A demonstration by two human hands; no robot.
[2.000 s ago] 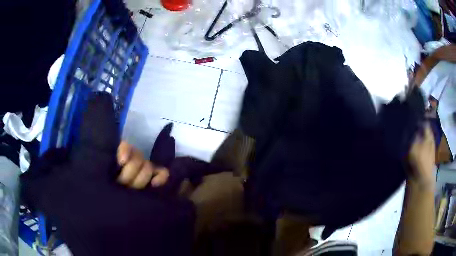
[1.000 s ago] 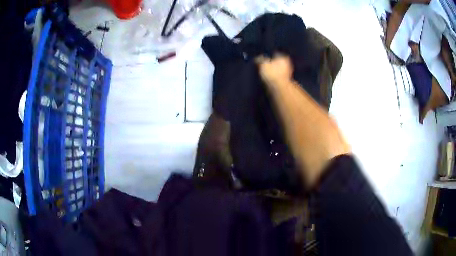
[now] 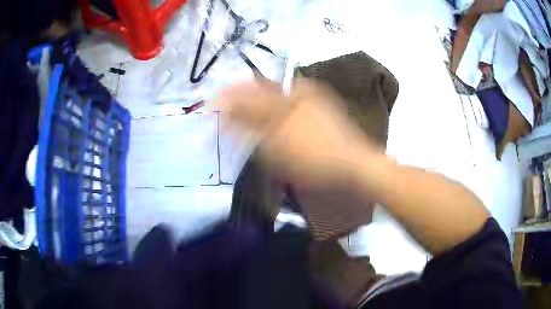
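My right hand [image 3: 272, 117] reaches in from the lower right over the white floor and is strongly blurred; I cannot tell whether it holds anything. Beneath and beyond it lies a brown ribbed fabric piece [image 3: 356, 84], partly hidden by the hand and forearm. More brown cloth [image 3: 341, 271] shows lower down. A dark garment bundle [image 3: 211, 259] fills the bottom of the view, blurred and cut off by the edge. My left hand is not in view.
A blue lattice crate [image 3: 87, 175] stands at the left. A red stool [image 3: 142, 30] is at the upper left, with black hangers [image 3: 202, 57] beside it on the floor. White, brown and purple pieces [image 3: 498, 90] lie at the upper right. A shelf [image 3: 531, 226] is at the right edge.
The dark garment that covered the brown ribbed piece is off it, and dark cloth lies at the bottom. My right hand has moved left and slightly down. More of the red stool shows.
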